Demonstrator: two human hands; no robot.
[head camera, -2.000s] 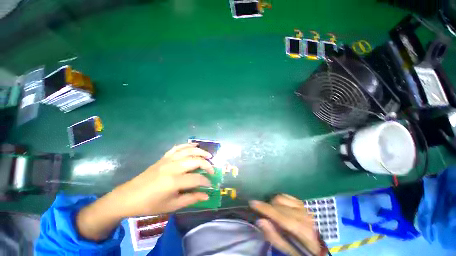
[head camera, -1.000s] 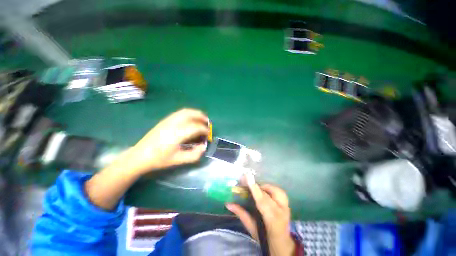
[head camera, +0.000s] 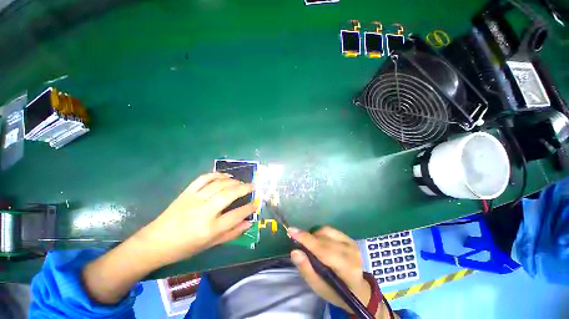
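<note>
My left hand (head camera: 209, 209) presses on dark display modules (head camera: 237, 169) at the table's front edge, its fingertips at their right side. The green circuit board (head camera: 251, 234) shows below and partly under my fingers, with an orange flex tail (head camera: 269, 225) sticking out to the right. My right hand (head camera: 330, 261) holds the black soldering iron (head camera: 334, 281), its thin tip pointing up-left, close to the right edge of the modules. Whether the tip touches is unclear in the glare.
A solder reel (head camera: 9, 230) stands at left, near stacked display modules (head camera: 53, 118). A round-grille fan (head camera: 405, 109), white cup-shaped container (head camera: 474, 167) and soldering station (head camera: 524, 81) are at right. Three joined-board screens (head camera: 373, 43) lie at the back. A blue sleeve (head camera: 546, 237) shows at right.
My left hand has moved from the loose module at left onto the boards; a display module now lies there over the green board. The iron tip has come up to the modules' right edge.
</note>
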